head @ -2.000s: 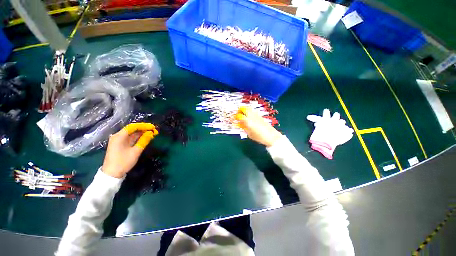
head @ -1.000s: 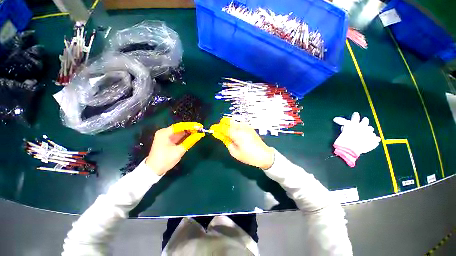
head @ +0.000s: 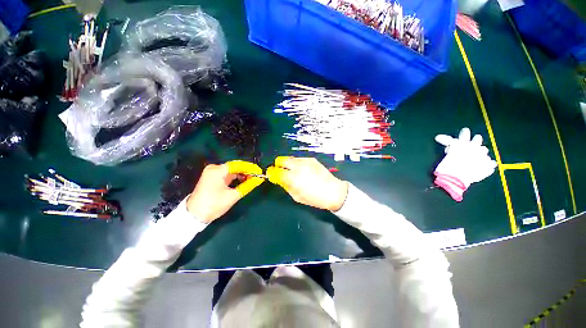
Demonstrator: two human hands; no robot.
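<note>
My left hand [head: 221, 189] and my right hand [head: 308, 182], both with yellow finger covers, meet fingertip to fingertip above the green mat. A wire lead [head: 262, 176] is pinched between them; the fingers hide most of it. A small red end shows just past my right fingers. A fanned pile of white leads with red ends [head: 334, 122] lies beyond my right hand. Two loose heaps of small black parts lie near my left hand, one behind it [head: 238, 128] and one to its left [head: 173, 186].
A blue bin [head: 347, 54] of leads stands behind the pile. Crumpled clear plastic bags [head: 128, 115] lie upper left, with an upright lead bunch [head: 83, 61] beside them. More leads [head: 71, 195] lie at left. A white glove [head: 464, 163] lies at right, near yellow tape lines.
My right hand has left the lead pile and come to my left hand, which moved right; both now hold a lead. Since the middle frame the hands have barely moved, while the view has shifted slightly.
</note>
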